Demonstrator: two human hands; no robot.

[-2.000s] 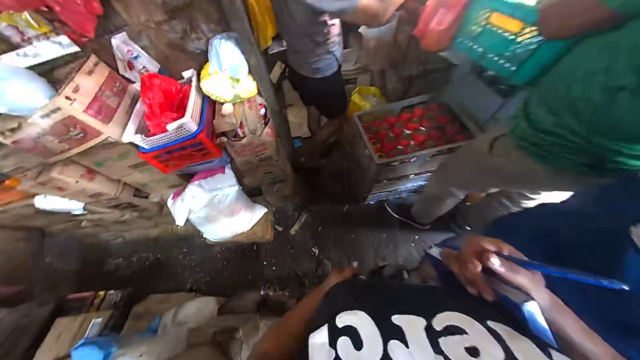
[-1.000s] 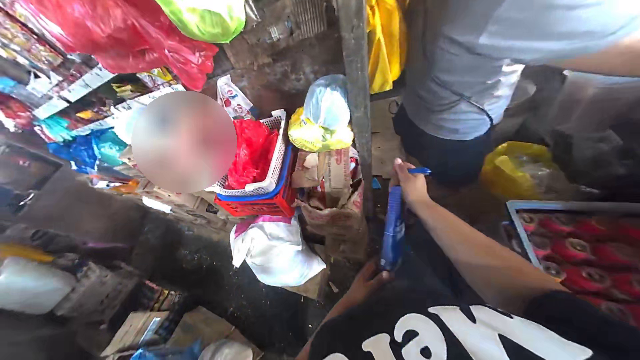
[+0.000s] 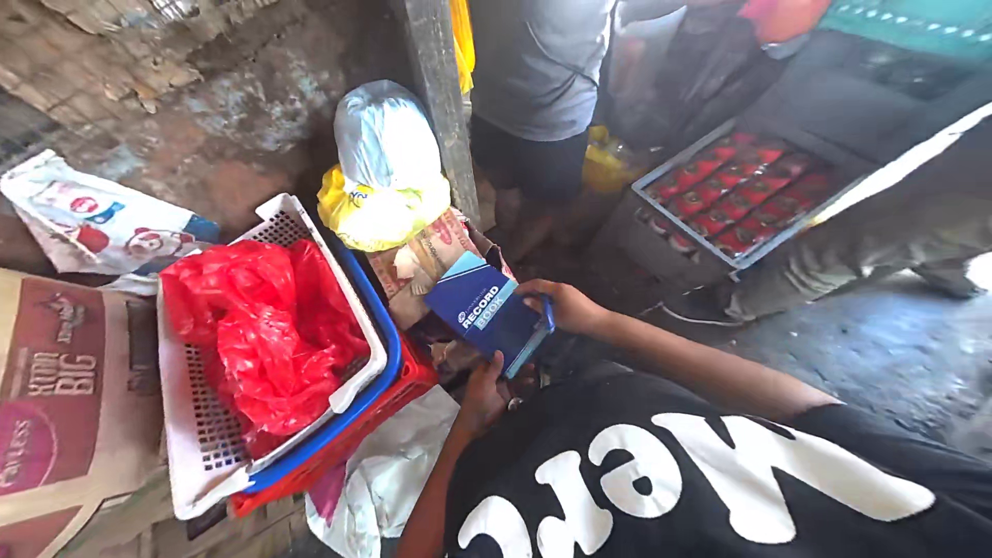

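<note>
A blue record book (image 3: 484, 310) lies tilted in front of my chest, its printed cover facing up. My left hand (image 3: 487, 394) grips the book's lower edge. At the right edge of the book is my right hand (image 3: 562, 304), fingers bent around a blue pen (image 3: 549, 313) and touching the cover. Just left of the book, stacked plastic baskets hold a crumpled red plastic bag (image 3: 263, 333); the top one is a white basket (image 3: 190, 418). Behind the book stands an open cardboard box (image 3: 434, 252).
A wooden post (image 3: 442, 101) rises behind the box, beside a tied plastic bag (image 3: 387, 139). A person in a grey shirt (image 3: 539, 70) stands beyond it. At right, a crate (image 3: 686, 226) holds rows of red packed items. A printed carton (image 3: 70, 387) is at far left.
The book is now held with its cover facing up; one second ago it showed narrow and upright between my hands. My view has swung about and moved closer to the baskets.
</note>
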